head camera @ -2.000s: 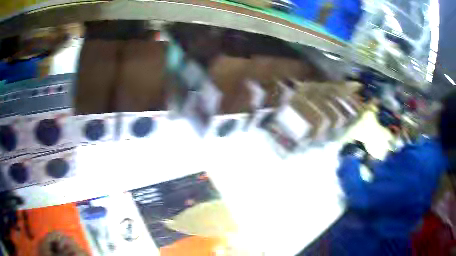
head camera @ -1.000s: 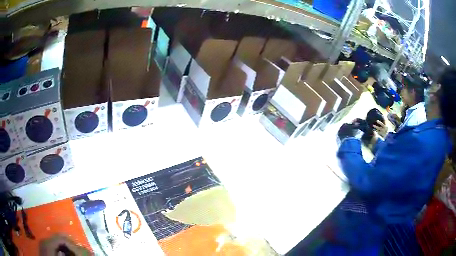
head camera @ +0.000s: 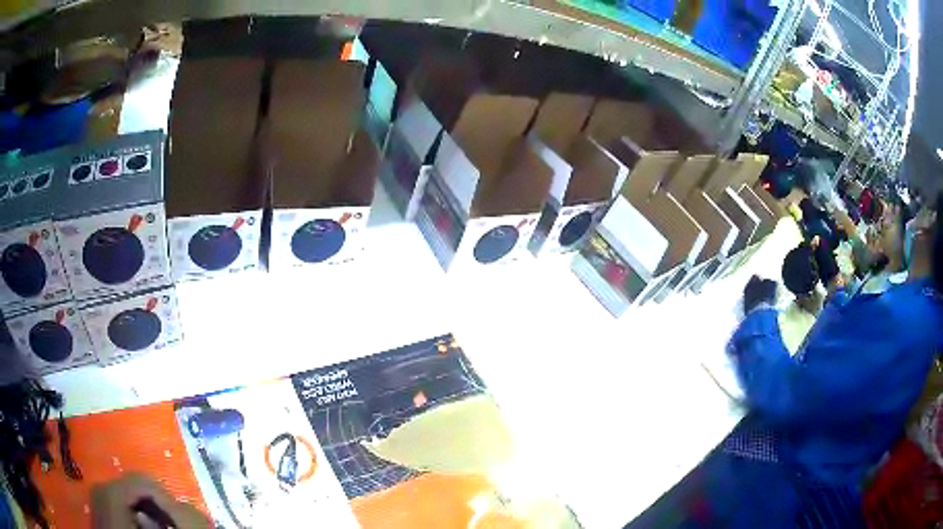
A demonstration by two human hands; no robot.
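Observation:
One hand, probably my right hand (head camera: 145, 502), is at the lower left, cut off by the bottom edge, over the orange part of the printed work mat (head camera: 114, 444). Its fingers are curled, with a dark strip between them; I cannot tell if this is a held thing or a gap. My left hand is not seen. Tangled black cables (head camera: 29, 434) lie at the mat's left. The mat has a black panel with worn tan patches. Closed retail boxes (head camera: 112, 253) with dark round pictures stand stacked at the left.
Open retail boxes (head camera: 315, 236) with raised brown flaps line the bench (head camera: 310, 310) at the back; more stand slanted (head camera: 631, 258) at the right. A shelf edge (head camera: 558, 31) runs above. A person in blue (head camera: 848, 351) works at the right, holding a dark round thing (head camera: 799, 269).
The view has sharpened since the earliest frame. Since one second ago everything has shifted slightly right and the hand shows a little more. The boxes stand as before.

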